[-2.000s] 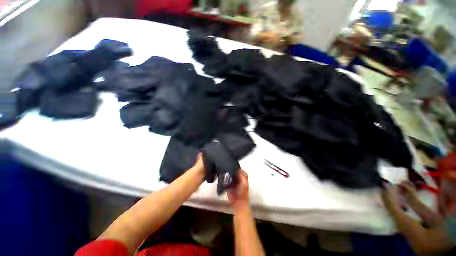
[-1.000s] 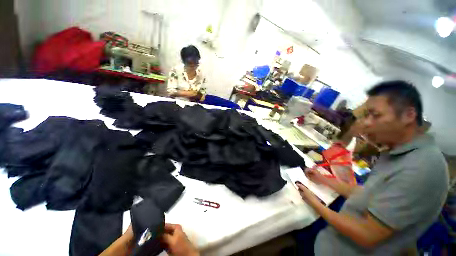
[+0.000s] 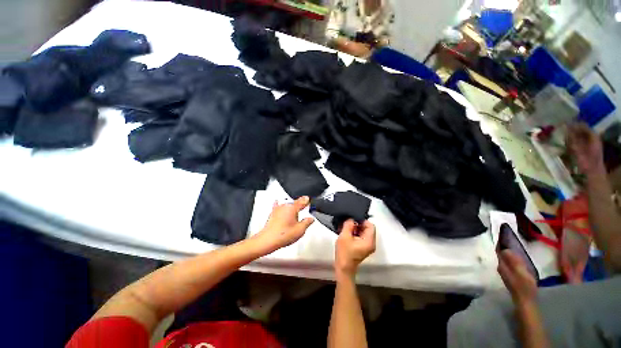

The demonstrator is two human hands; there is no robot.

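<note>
A small black sewn piece (image 3: 351,202) is held just over the white cloth near the table's front edge. A small white mark shows on its upper left part. My right hand (image 3: 355,245) pinches its lower edge. My left hand (image 3: 287,223) is at its left end, fingers spread; any contact there is hard to tell. A flatter pile of black pieces (image 3: 204,115) lies in front and to the left. A large tangled heap of black pieces (image 3: 415,143) lies to the right.
Another group of black pieces (image 3: 58,88) lies at the far left. A person at the right holds a dark phone (image 3: 516,250) beside white paper and a red bag (image 3: 574,238). Blue bins (image 3: 596,105) and machine benches stand beyond the table. Another person sits behind it.
The view has swung back down and left from the standing person. The piece is now away from the pile, to the right, and my left hand has spread. The snips no longer show.
</note>
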